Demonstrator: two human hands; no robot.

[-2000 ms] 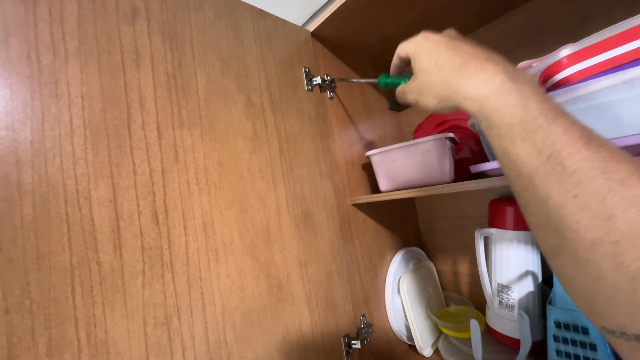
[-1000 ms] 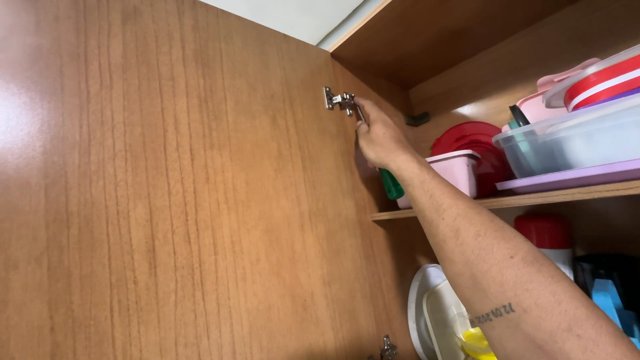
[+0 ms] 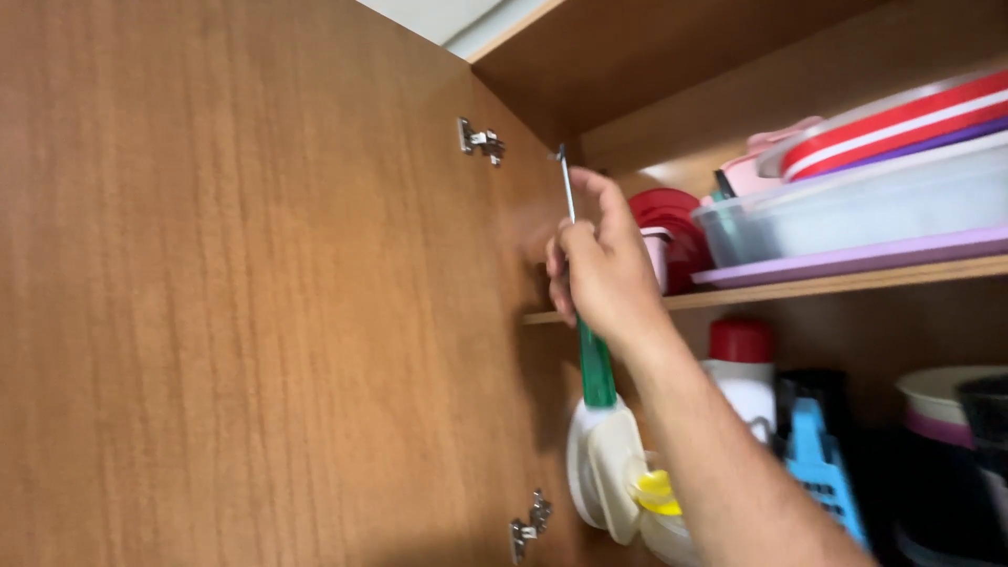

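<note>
My right hand reaches up from the lower right and holds a screwdriver with a green handle. Its metal shaft points upward, and a small dark shape shows at the tip, too blurred to name. The tip is to the right of the upper metal hinge, apart from it. That hinge sits between the wooden cabinet door and the side panel. A lower hinge joins them near the bottom edge. My left hand is out of view.
The upper shelf holds a clear plastic container, a lilac tray, a red plate and a pink container. Below are a red-topped flask, pale lids, a yellow lid and a blue basket.
My right hand has moved away from the upper hinge, to the right and down. The screwdriver, level with its tip at the hinge two seconds ago, now stands nearly upright.
</note>
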